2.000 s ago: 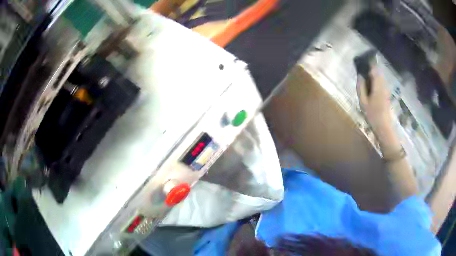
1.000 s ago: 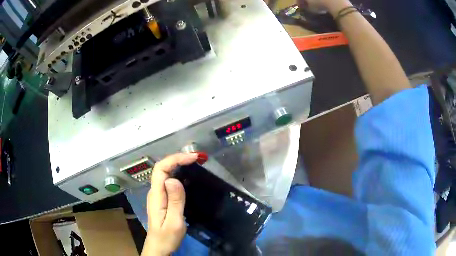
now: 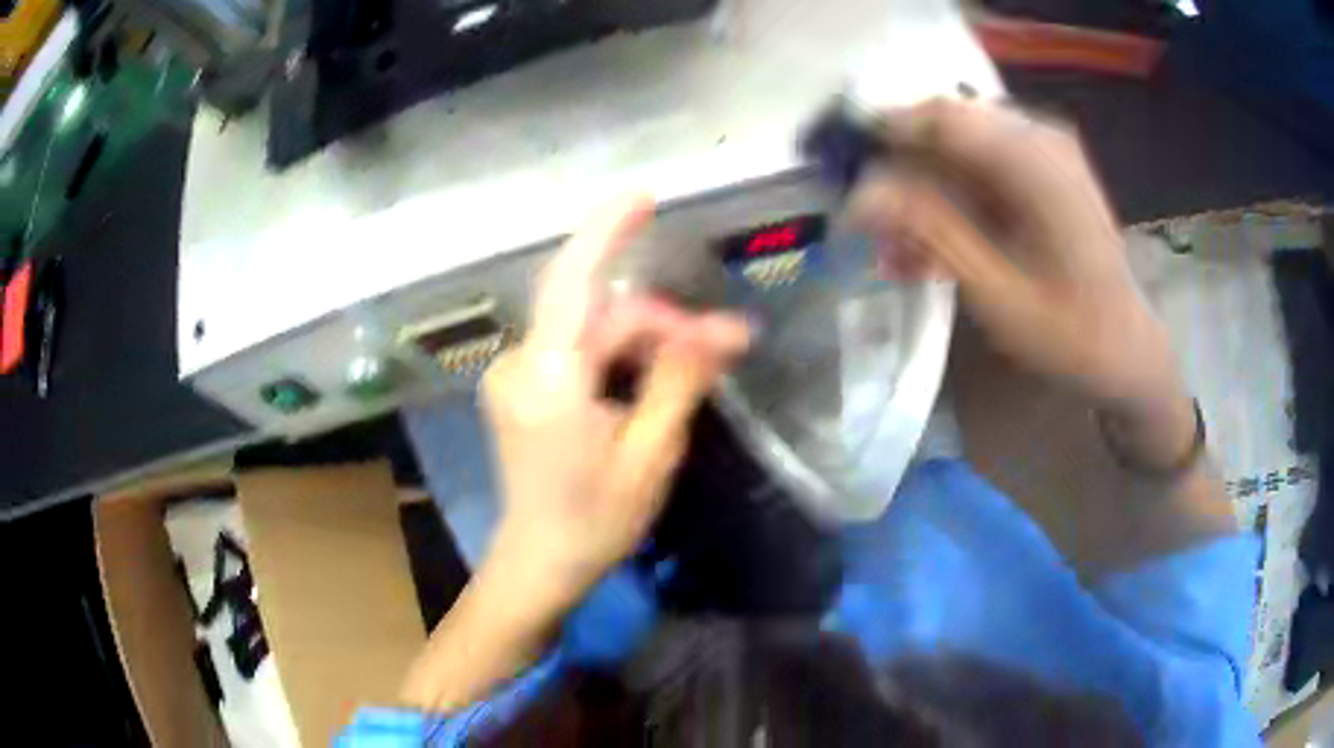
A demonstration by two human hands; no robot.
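My left hand point(image 3: 593, 395) is blurred in front of the machine's front panel, with its fingers bent around the upper end of a black housing point(image 3: 746, 512). The housing hangs down towards my lap and its details are smeared. My right hand point(image 3: 1010, 241) is raised to the right, also blurred, and pinches a small dark part point(image 3: 841, 139) at its fingertips. The part is apart from the housing. The white machine point(image 3: 351, 249) stands behind both hands, with a red-digit display point(image 3: 773, 238) between them.
A black fixture point(image 3: 439, 73) sits on the machine top. A green switch point(image 3: 288, 395) is on the panel's left. An open carton point(image 3: 329, 599) with black parts stands lower left. An orange tray edge point(image 3: 1075, 48) shows upper right, and a printed sheet point(image 3: 1229, 329) lies at right.
My right hand has come back from the orange tray towards the panel with a small dark part. My left hand has moved right and up with the housing. The view has shifted.
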